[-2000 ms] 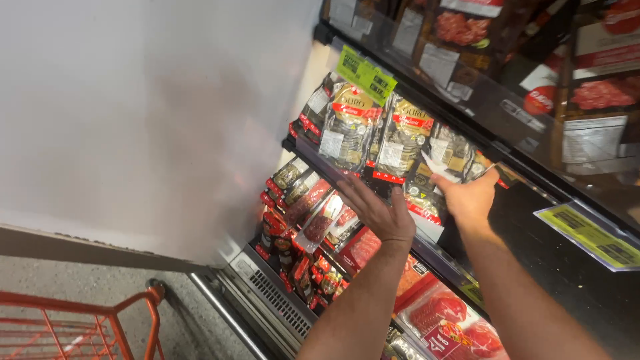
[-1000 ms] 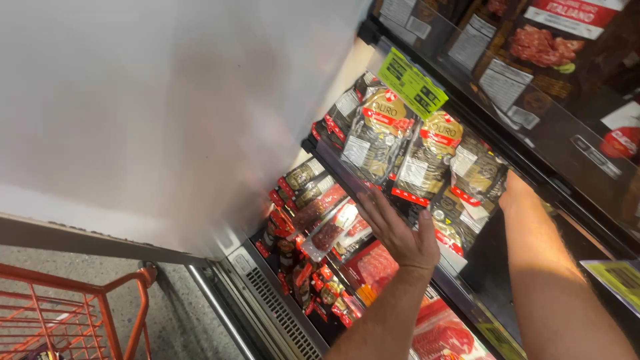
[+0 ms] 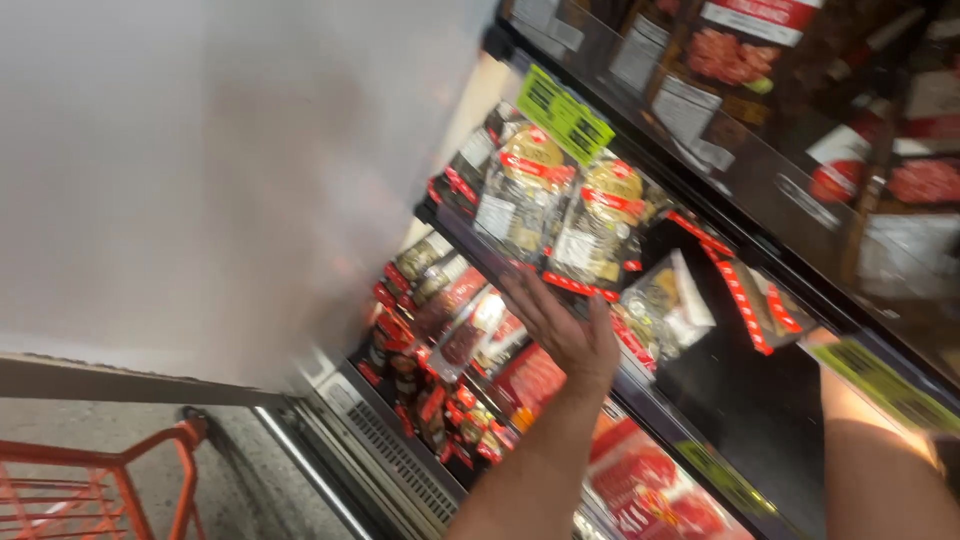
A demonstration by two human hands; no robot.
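My left hand (image 3: 562, 322) is at the front edge of the middle shelf, fingers spread, just below two upright plastic food packets with gold and red labels (image 3: 596, 225). Whether it touches the shelf edge is unclear. My right forearm (image 3: 862, 435) reaches into the same shelf on the right; the hand is mostly hidden behind a green price tag (image 3: 885, 382) and the shelf above. Close to it, a red-edged packet (image 3: 757, 300) leans at an angle; whether the hand grips it cannot be seen. Between my hands, another packet (image 3: 664, 311) lies tilted on the black shelf.
Packaged sliced meat (image 3: 645, 480) fills the lower shelf, with small red and black packets (image 3: 420, 375) at its left. Larger meat packs (image 3: 735, 60) stand above behind a clear rail. A pale side panel (image 3: 187, 187) borders the case; a red shopping cart (image 3: 120, 465) is at the lower left.
My right hand has moved from the front packets deeper into the shelf, to the right. Packets that stood upright right of the two gold-labelled ones have shifted, exposing black shelf. The left hand stays near the edge.
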